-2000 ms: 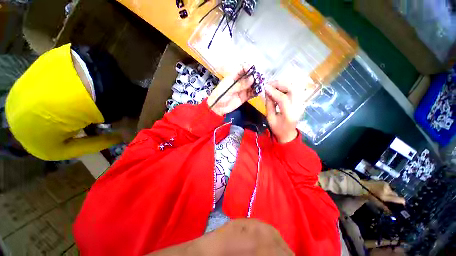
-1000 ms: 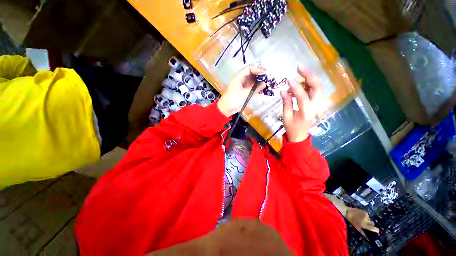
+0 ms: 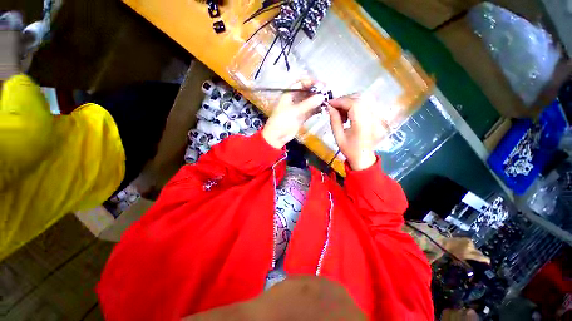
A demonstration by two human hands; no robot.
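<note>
A small black-and-white head piece [image 3: 325, 95] is between the fingertips of both hands, above the clear plastic sheet [image 3: 342, 63]. My left hand [image 3: 290, 115] pinches it from the left. A dark strap [image 3: 271, 89] sticks out leftward from my left fingers. My right hand [image 3: 353, 128] has thumb and forefinger closed at the head piece's right side. Glare blurs the fingertips, and fine detail of the piece cannot be told. A pile of strap assemblies [image 3: 301, 17] lies at the sheet's far end.
An open carton of white parts with dark centres [image 3: 219, 118] stands left of my hands. Small black fittings [image 3: 217, 26] lie on the orange board [image 3: 179, 25]. A person in yellow [image 3: 59, 157] is at left. A blue bin [image 3: 530, 150] and another person's hand [image 3: 467, 249] are at right.
My right hand has come back from apart to the head piece. The strap has swung from hanging toward my lap to pointing left. The yellow-clad person has shifted.
</note>
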